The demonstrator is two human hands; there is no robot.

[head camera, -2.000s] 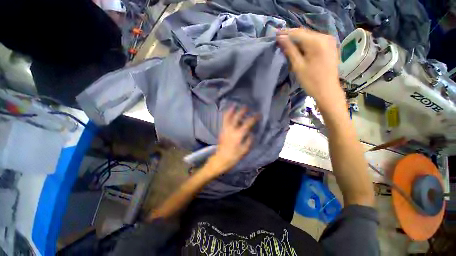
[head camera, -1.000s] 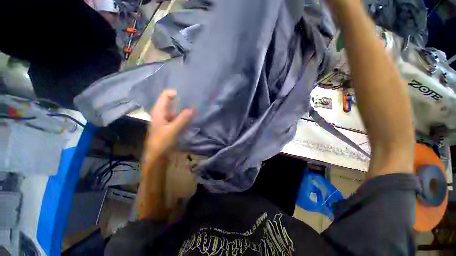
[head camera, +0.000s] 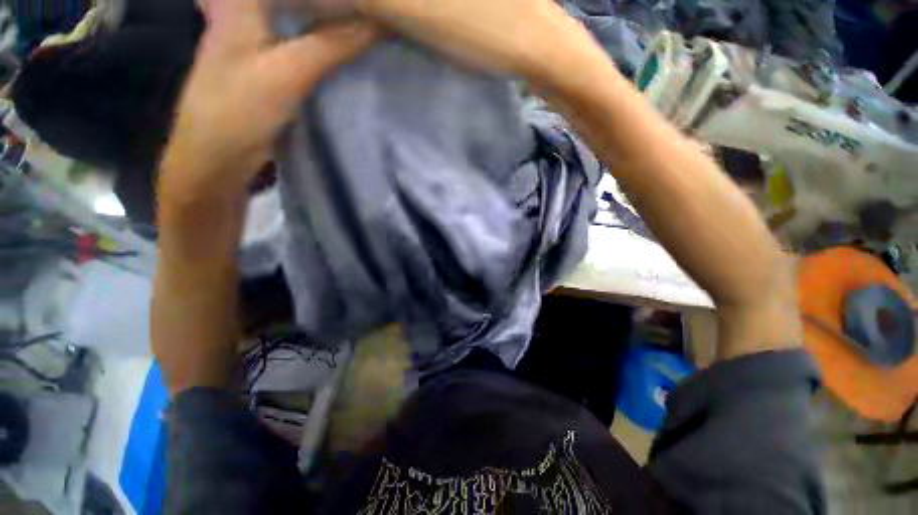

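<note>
The blue-grey garment (head camera: 403, 191) hangs bunched and blurred in front of me, raised at its top and falling in folds over the table edge towards my lap. My left hand (head camera: 272, 60) is at the garment's upper left, with its fingers at the cloth near the picture's top. My right hand (head camera: 403, 15) is at the top edge, partly cut off, over the garment's upper end. Both hands seem to hold the cloth, but the fingertips are blurred or hidden.
The white sewing table (head camera: 634, 264) shows right of the garment. The sewing machine (head camera: 805, 131) stands at the upper right. An orange disc (head camera: 830, 367) carries a dark-grey tape roll (head camera: 878, 324). A blue plastic thing (head camera: 649, 387) lies below the table. More grey cloth lies behind.
Both hands have moved up to the picture's top, the right one also leftwards. The garment is gathered and lifted between them, and its part spread to the left has been drawn in.
</note>
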